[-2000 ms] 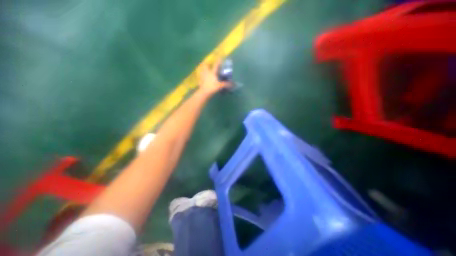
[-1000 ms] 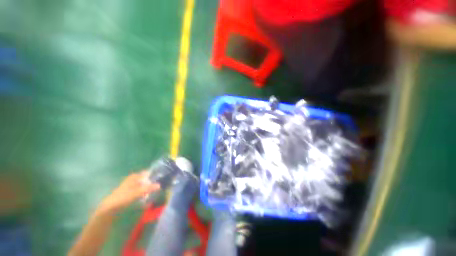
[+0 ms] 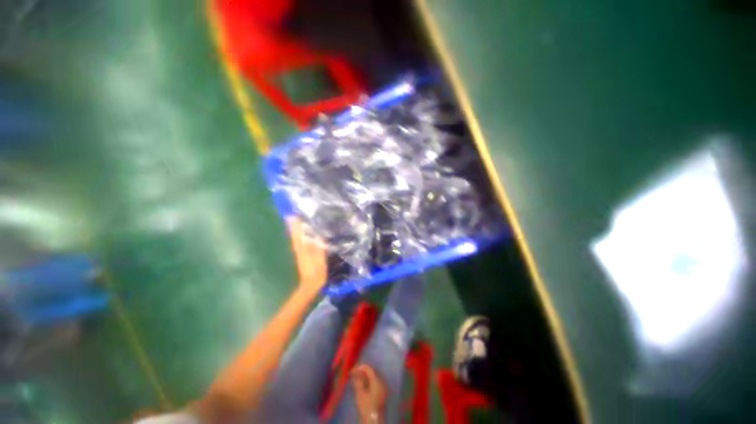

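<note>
A blue plastic tote (image 3: 400,269) sits beside the bench edge, above my knees in the picture. It is heaped with black bagged adapters (image 3: 365,178) in shiny, crinkled clear plastic. My left hand (image 3: 310,258) is at the tote's near left side, against the rim and the bags. Its fingers are blurred and partly hidden, so its grip cannot be made out. My right hand (image 3: 369,391) is low between my thighs, beside a red stool (image 3: 352,344). It is small and blurred, and what it touches is unclear.
The green bench (image 3: 564,166) with its yellowish edge runs along the right, bearing a glaring white stack of bags (image 3: 680,252). A person in red with a red stool (image 3: 311,108) is beyond the tote. A blue object (image 3: 58,288) is at far left. A shoe (image 3: 472,346) is under the bench.
My left hand has moved from the floor, then from left of my knees holding a bagged unit, to the tote's side. My right hand has come into view. The view has turned toward the bench.
</note>
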